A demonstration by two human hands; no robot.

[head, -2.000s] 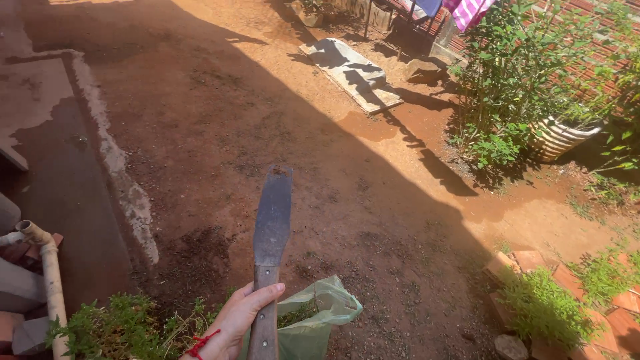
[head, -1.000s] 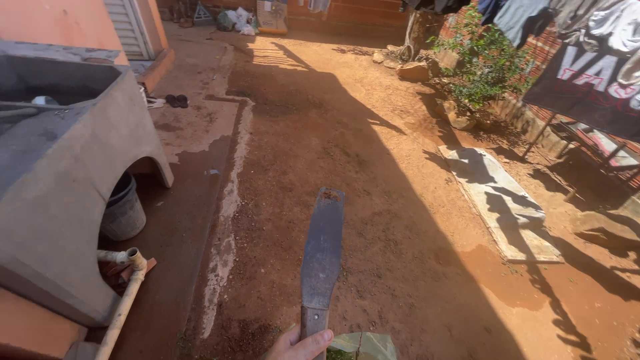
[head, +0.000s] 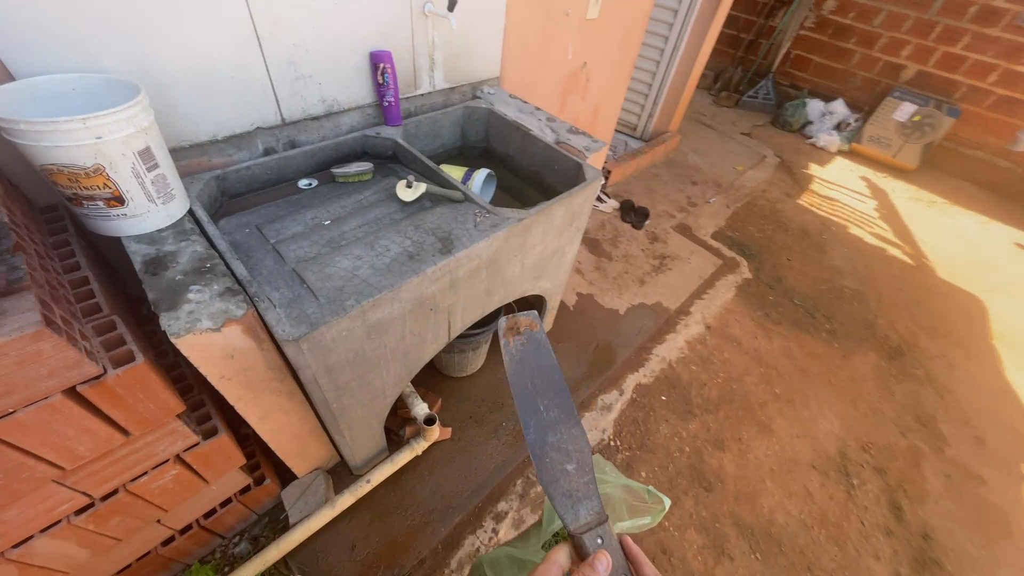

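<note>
At the bottom edge, my left hand (head: 590, 563) is closed around the handle of a broad-bladed knife (head: 550, 428). Its worn metal blade points up and away, with reddish soil on the blunt tip. Only fingers show; the rest of the hand is cut off by the frame. Just behind and below the knife is a thin green plastic bag (head: 632, 498), with some green plant matter visible inside. What holds the bag is hidden. My right hand is not in view.
A concrete laundry sink (head: 416, 280) holds a brush (head: 352, 171) and a tipped container (head: 472, 182). A white bucket (head: 96, 160) stands left, above stacked hollow bricks (head: 104, 480). A pipe (head: 344, 496) crosses low beside the step. Bare soil (head: 800, 416) lies right.
The view has swung left from the yard and plants to the laundry sink, bucket and bricks. The knife stays in my left hand, with the green bag still beside it.
</note>
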